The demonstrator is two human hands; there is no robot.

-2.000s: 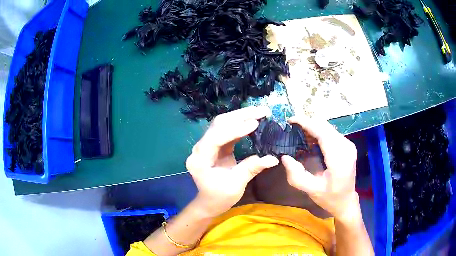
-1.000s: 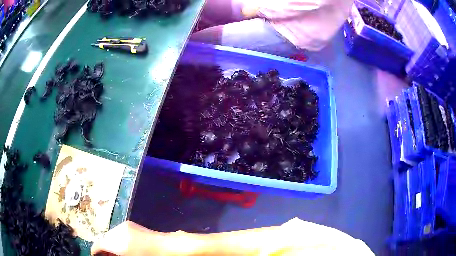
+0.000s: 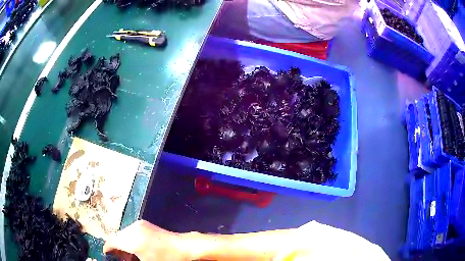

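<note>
My right hand (image 3: 133, 240) is at the bottom edge, cut off by it, with the forearm reaching in from the right. A dark patch shows under its fingers, but whether it is a held piece cannot be told. My left hand cannot be made out. The tan glue board (image 3: 122, 188) lies left of the hand, stained brown, with a small white round dish (image 3: 85, 190) on it. A large heap of black pieces (image 3: 43, 232) lies at lower left, partly over the board's edge. A smaller black cluster (image 3: 94, 92) lies beyond the board.
A yellow and black cutter (image 3: 140, 37) lies on the green table (image 3: 137, 107). A large blue bin (image 3: 347, 132) of black pieces stands right of the table edge, above a red stool (image 3: 234, 191). Blue crates (image 3: 423, 204) are stacked at far right. Another person's pale clothing (image 3: 301, 20) shows at top.
The view has swung right from both hands holding a ribbed black piece to the large bin. Since one second ago the scene has shifted slightly right; my right hand stays low.
</note>
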